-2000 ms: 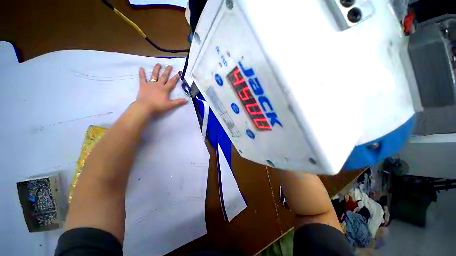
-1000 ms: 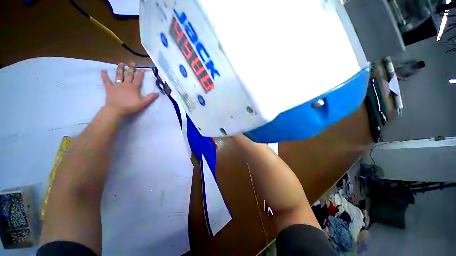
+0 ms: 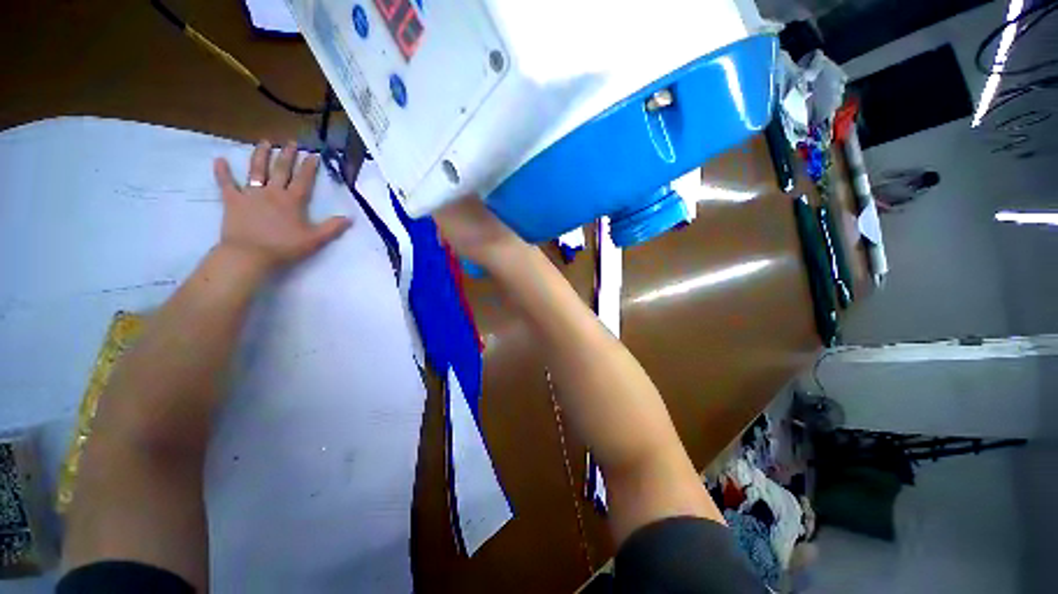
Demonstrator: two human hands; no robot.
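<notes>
The straight-knife cutting machine (image 3: 603,110) shows its white housing and blue motor end at top centre. My right hand (image 3: 466,230) is at the machine below the motor; its fingers and the handle are hidden behind the housing. My left hand (image 3: 273,209) lies flat on the white paper marker (image 3: 325,406), fingers spread, left of the machine's foot. The blade is not clearly visible. Blue fabric plies (image 3: 439,308) with a red edge show right of the cut edge. A narrow white-topped strip (image 3: 473,476) lies below them.
A yellow weight (image 3: 99,406) lies beside my left forearm, and a dark speckled weight (image 3: 16,499) is cut off at the left edge. A black-and-yellow cable (image 3: 220,52) runs at upper left. White strips (image 3: 609,279) lie on the brown table (image 3: 696,337). Fabric scraps (image 3: 760,487) lie at lower right.
The machine has shifted up and left in the picture and turned, with my right hand moving along with it. More blue plies show. My left hand stays flat, appearing further left as the view shifted.
</notes>
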